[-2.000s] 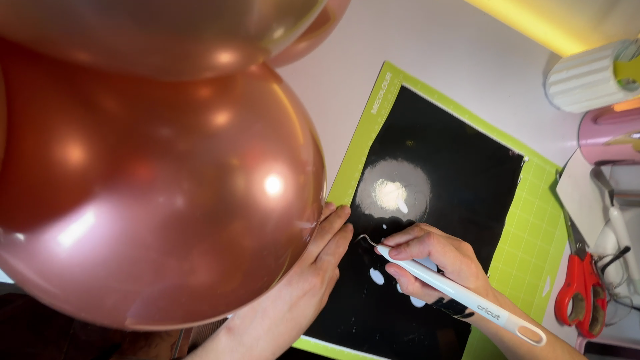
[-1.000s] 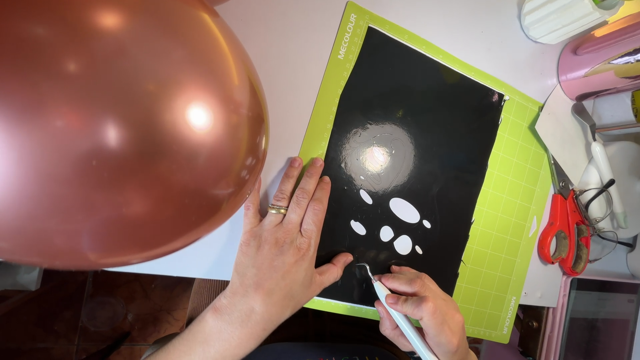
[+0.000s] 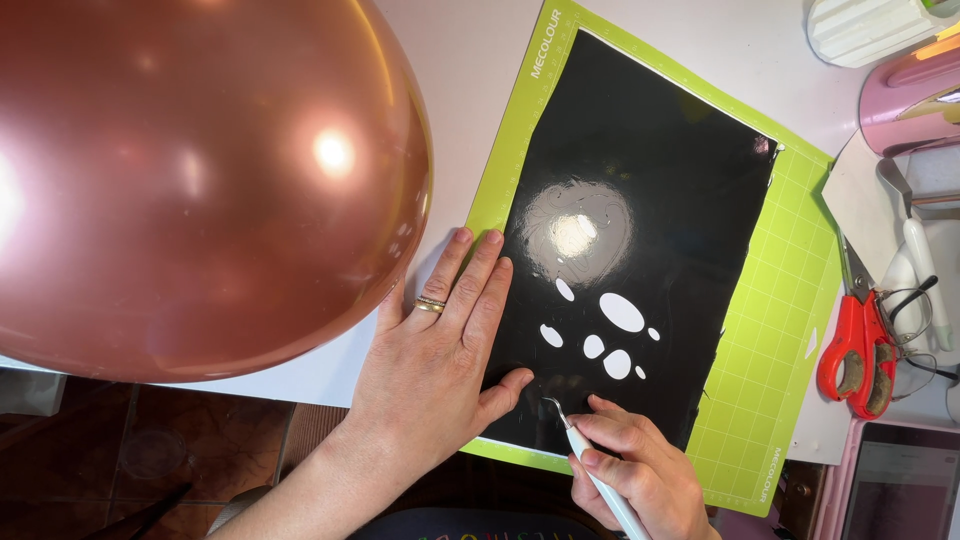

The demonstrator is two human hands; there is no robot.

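Observation:
A sheet of glossy black vinyl (image 3: 645,142) lies on a green gridded cutting mat (image 3: 772,315). Several oval openings in the vinyl show white, and fine cut lines are visible in the glare. My left hand (image 3: 442,337) rests flat with fingers spread, across the mat's left edge and the vinyl, holding nothing. My right hand (image 3: 637,465) grips a white-handled weeding hook (image 3: 596,480). Its bent metal tip is at the lower part of the vinyl, just right of my left thumb; whether it touches the surface cannot be told.
A big rose-gold balloon (image 3: 225,187) covers the left of the white table (image 3: 465,97). Right of the mat are red-handled scissors (image 3: 855,352), eyeglasses (image 3: 930,326), a white-handled spatula tool (image 3: 919,247), a pink container (image 3: 907,105), a ribbed white container (image 3: 862,30) and a tablet-like device (image 3: 904,480).
Both hands have moved down the vinyl since the earliest frame, and the left hand has spread out. White ovals that the right hand partly covered now show. The view has shifted.

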